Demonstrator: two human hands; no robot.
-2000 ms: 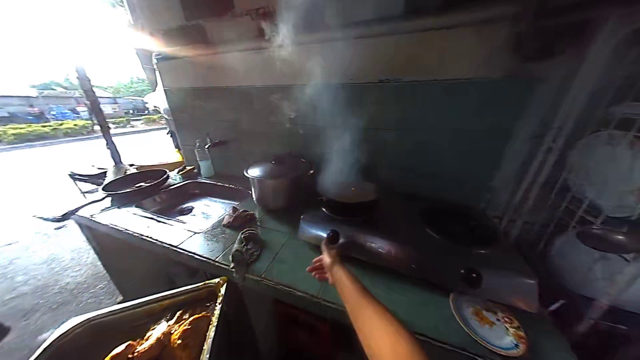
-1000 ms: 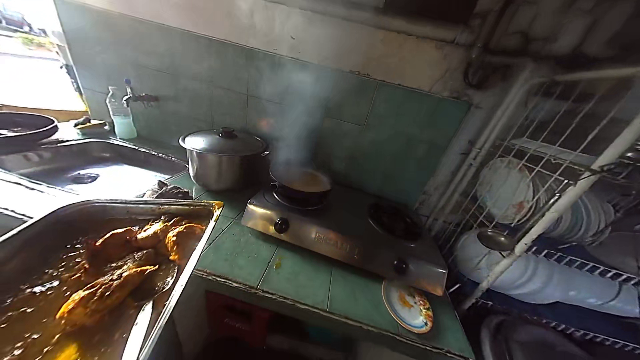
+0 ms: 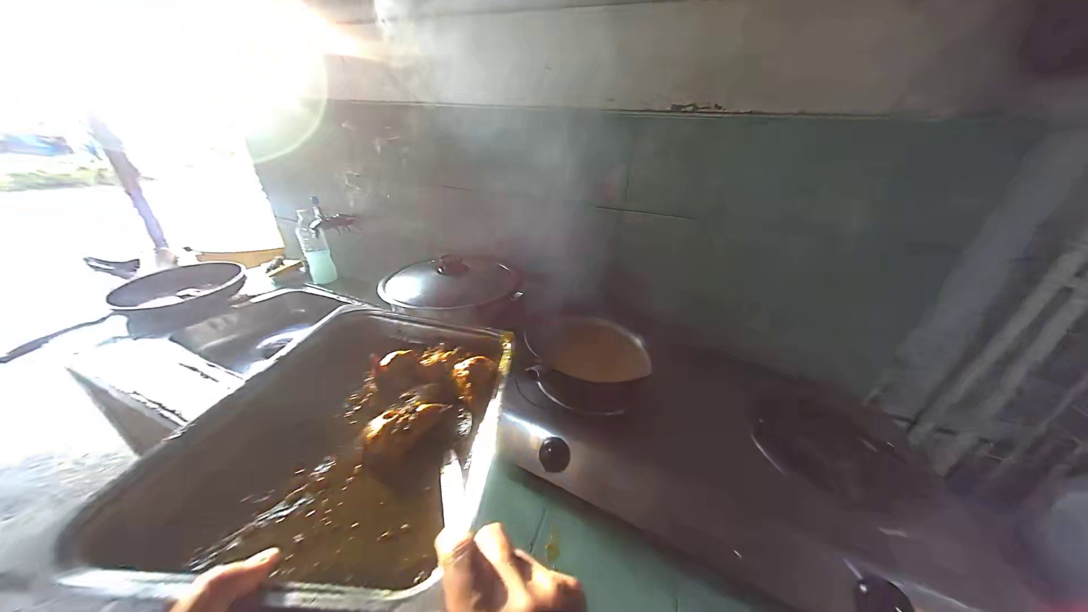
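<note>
A deep rectangular metal tray [image 3: 246, 433] fills the lower left, with several pieces of browned meat [image 3: 408, 416] in oily sauce gathered at its far right. My left hand [image 3: 228, 582] grips the near rim, its thumb over the edge. At the tray's near right corner, my right hand [image 3: 508, 571] is closed on the handle of a metal spoon [image 3: 455, 489], whose far end rests by the meat. Just beyond the tray, a steaming pot of pale liquid [image 3: 595, 353] sits on the left burner of a two-burner gas stove [image 3: 680, 476].
A lidded metal pot [image 3: 450, 285] stands behind the tray. To the left are a sink [image 3: 246, 327], a dark frying pan [image 3: 174, 285] and a bottle of bluish liquid [image 3: 317, 251] by a tap. The right burner [image 3: 824, 450] holds no pot. A white rack [image 3: 1011, 340] borders the right side.
The tray has come beside the stove, and the meat lies gathered at its far right. Both hands are now in view; the right one, earlier reaching toward the stove knob, holds the spoon. The view has shifted.
</note>
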